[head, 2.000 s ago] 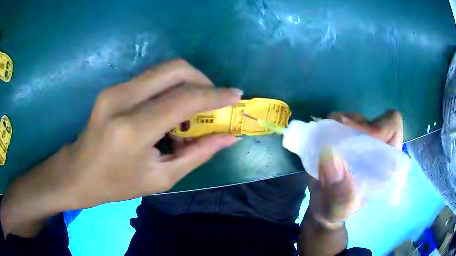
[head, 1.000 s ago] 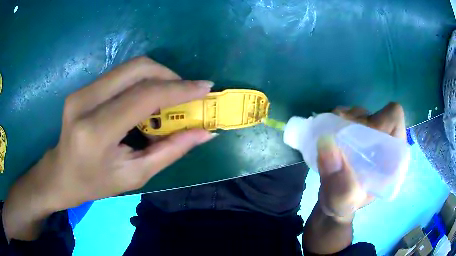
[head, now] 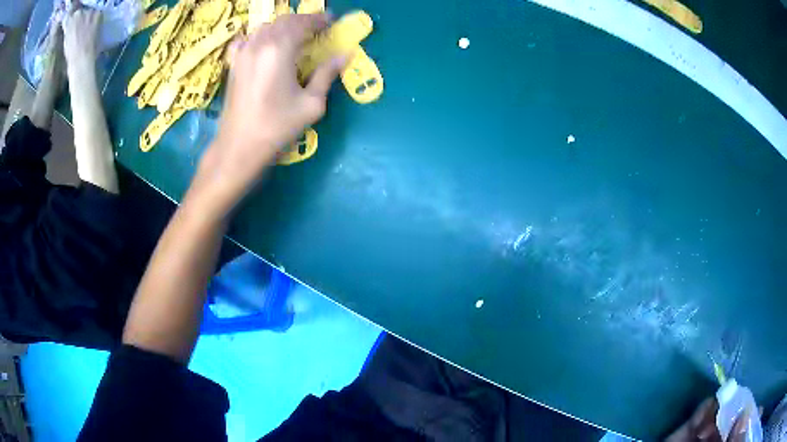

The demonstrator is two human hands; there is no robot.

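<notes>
My left hand is stretched out over the left end of the pile of yellow shells, slightly blurred. It holds a yellow shell between thumb and fingers, smooth face showing. Another shell with two dark openings lies just below it on the green table, and one more shows beside my wrist. My right hand is at the bottom right corner, cut off by the edge, around the white glue bottle. The bottle's yellow-green needle tip points up.
Another person's arm and dark clothing are at the left, with a clear bag at the top left. A pale curved strip crosses the top right, a yellow shell beyond it. White specks lie on the table. A blue stool stands below.
The view has turned left, bringing in the pile and the other person. My left hand has moved from in front of me to the pile. The bottle is away from the shell, at the lower right corner.
</notes>
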